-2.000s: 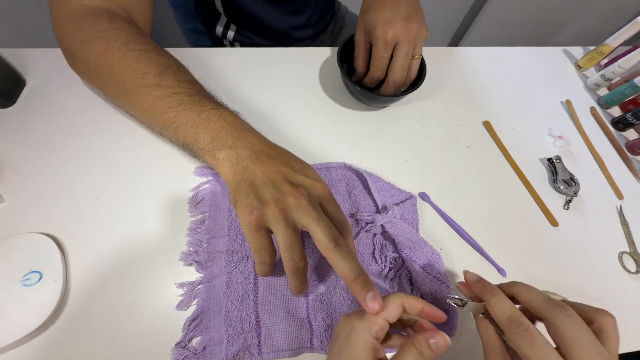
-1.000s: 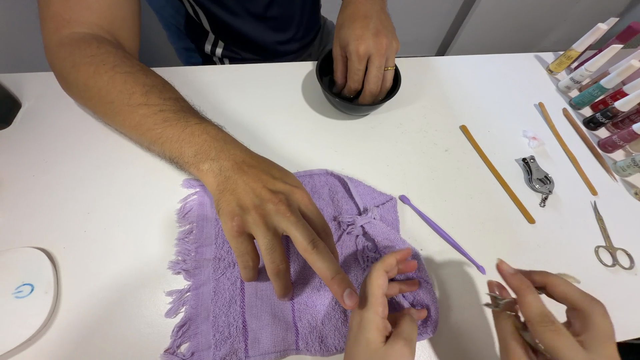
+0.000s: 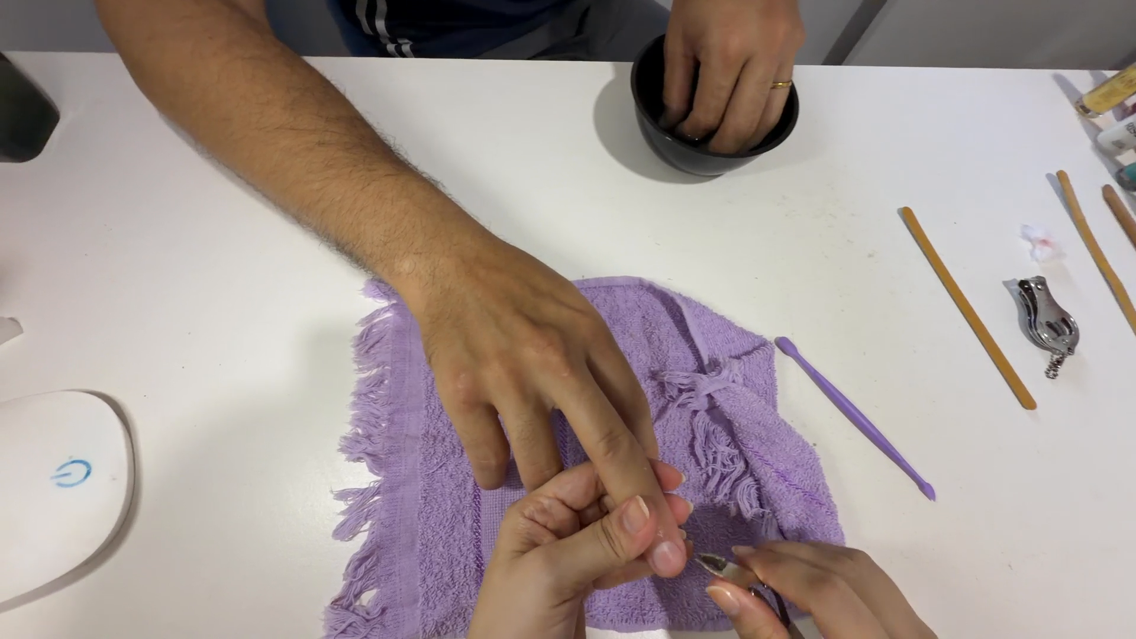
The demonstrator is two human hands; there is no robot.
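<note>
My left hand [image 3: 577, 541] is closed around the index finger of another person's hand [image 3: 524, 346], thumb on top, near that finger's nail. In my right hand [image 3: 825, 590] are metal cuticle nippers [image 3: 741, 572], their tip pointing at the held fingertip from just beside it; whether they touch is unclear. Under these hands lies a purple fringed towel [image 3: 621, 311], partly bunched on its right side. A purple plastic double-ended cuticle pusher [image 3: 856, 417] rests on the table to the right of the towel. The person's other hand [image 3: 732, 71] has its fingers in a black bowl [image 3: 701, 164].
At right on the white table [image 3: 231, 266] are a wooden stick [image 3: 967, 306], metal nail clippers [image 3: 1049, 318], a stained cotton wisp [image 3: 1040, 243], more sticks [image 3: 1096, 253] and nail polish bottles [image 3: 1109, 93]. A white device [image 3: 58, 497] sits at left, a dark object [image 3: 25, 111] at upper left.
My left hand, apart from the other person's finger one second ago, now holds it. My right hand has brought the nippers left, close to that fingertip.
</note>
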